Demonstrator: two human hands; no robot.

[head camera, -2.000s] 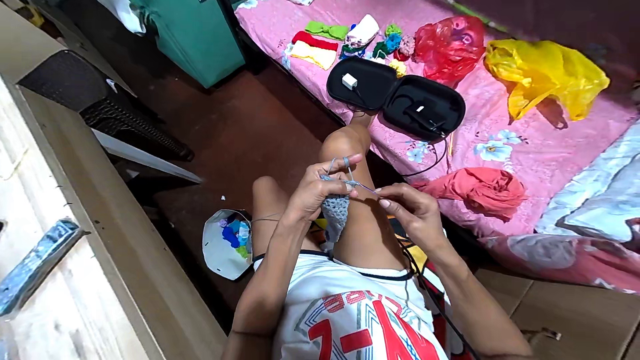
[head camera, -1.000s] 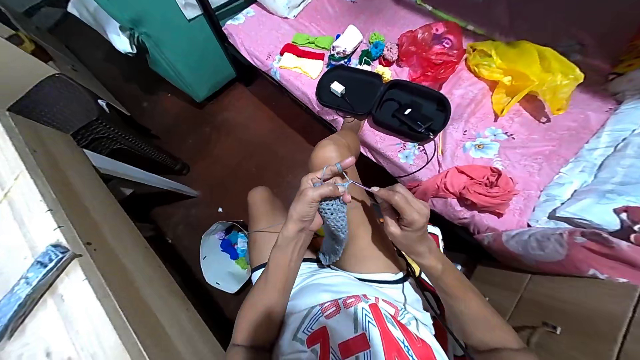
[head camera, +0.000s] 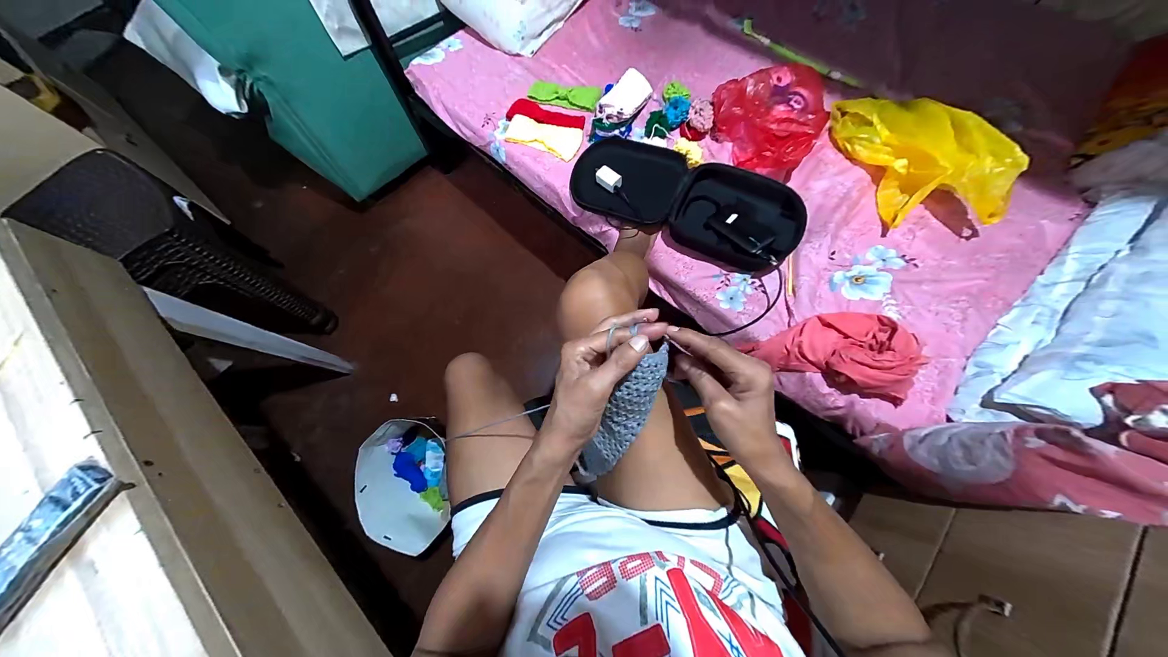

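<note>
A grey crocheted piece (head camera: 630, 411) hangs over my thigh, its top edge pinched by my left hand (head camera: 598, 374), with grey yarn (head camera: 497, 422) looped round the fingers. That yarn runs left across my other thigh toward a white container (head camera: 388, 497) of coloured yarn (head camera: 422, 465). Close against the top of the piece, my right hand (head camera: 730, 383) pinches a thin tool, probably a crochet hook, mostly hidden by the fingers. The fingertips of both hands nearly meet.
On the pink bed sheet (head camera: 958, 292) lie an open black case (head camera: 630, 196), a red plastic bag (head camera: 766, 114), a yellow plastic bag (head camera: 931, 155), small crocheted items (head camera: 547, 128) and a coral cloth (head camera: 858, 351). A wooden surface (head camera: 182, 456) runs along the left. Cardboard (head camera: 1022, 566) is at lower right.
The grey piece has swung up and shows more fully than two seconds ago. My right hand has moved in closer to my left hand.
</note>
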